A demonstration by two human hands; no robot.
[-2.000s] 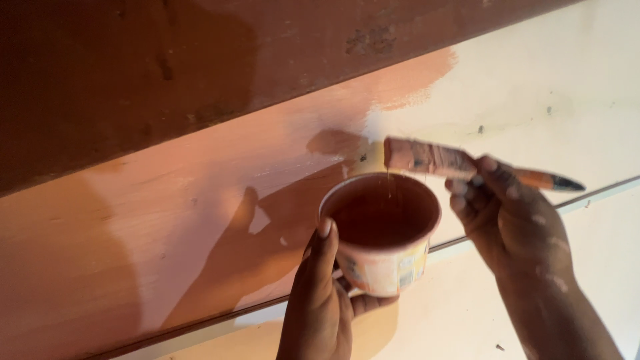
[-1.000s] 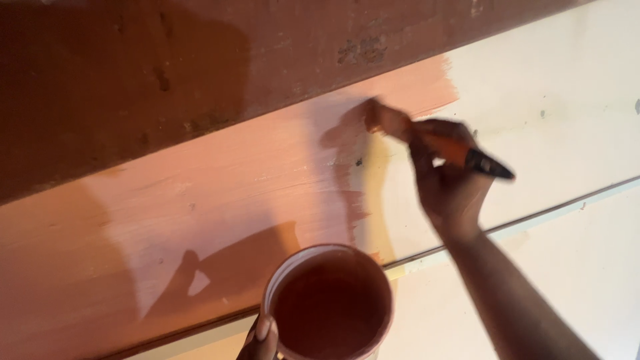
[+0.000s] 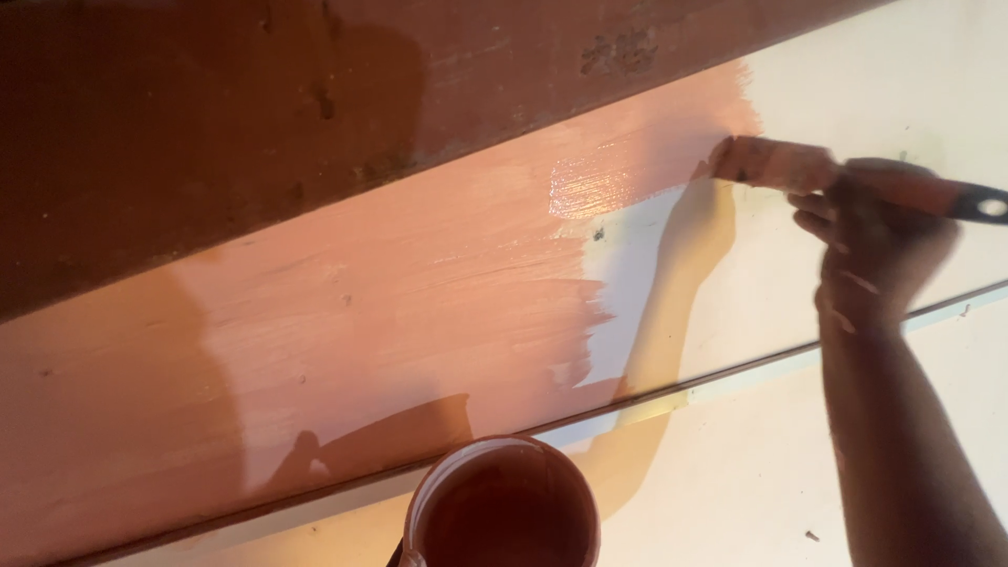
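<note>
My right hand holds a paintbrush by its handle, the bristles coated in reddish-brown paint and against or close to the pale board. A fresh wet stroke of pinkish paint shines left of the bristles. At the bottom middle is a plastic tub of reddish-brown paint. My left hand grips its rim at the lower left; only a fingertip or so shows, the rest being cut off by the frame edge.
A dark reddish-brown board crosses the top at a slant. A narrow groove runs along the painted board's lower side, with a cream surface below. Shadows of the hands and tub fall across the boards.
The brush has gone from above the tub to the board, and the pinkish area now reaches farther right near the top. The tub sits lower in view than two seconds ago.
</note>
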